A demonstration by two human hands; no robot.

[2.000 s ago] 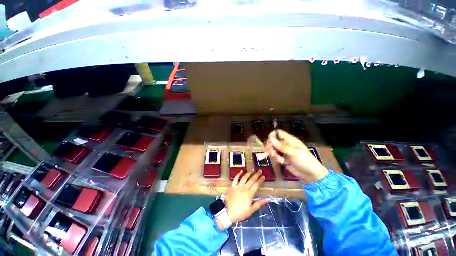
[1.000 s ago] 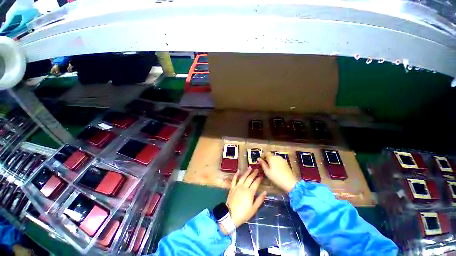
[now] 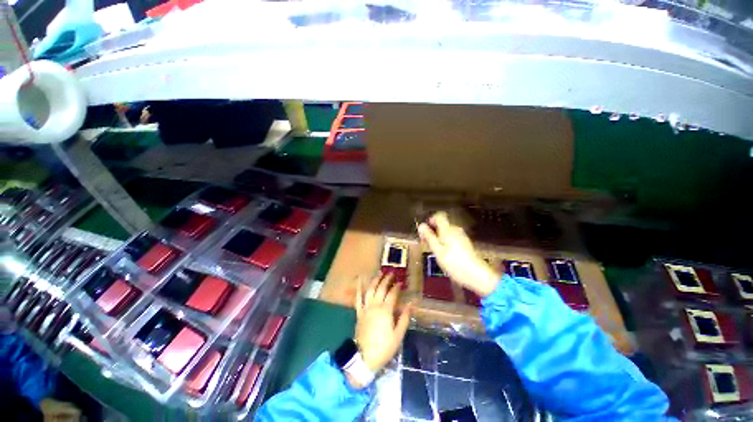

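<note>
Red devices with pale-framed dark windows stand in a row in the clear working tray on the tan board (image 3: 343, 272). My left hand (image 3: 380, 321) is palm down, fingers spread, fingertips on the red lower part of the leftmost device (image 3: 395, 255). My right hand (image 3: 454, 254) is raised over the row with its fingertips close together, beyond the second device (image 3: 438, 285). Whether a thin piece is between them I cannot tell. My right hand and sleeve partly hide the middle devices. The panel tray (image 3: 454, 375) with black rectangles lies directly in front of me.
Stacked clear trays of black-topped red devices (image 3: 227, 288) stand at left. Trays of pale-framed devices (image 3: 706, 326) stand at right. A cardboard backboard (image 3: 471, 152) stands behind the tan board. A pale shelf (image 3: 371, 78) crosses overhead, with a white roll (image 3: 70, 103) at its left end.
My left hand has moved from the second device to the leftmost one. My right hand has lifted off the row and moved away from me. The view has shifted, so the trays sit further right.
</note>
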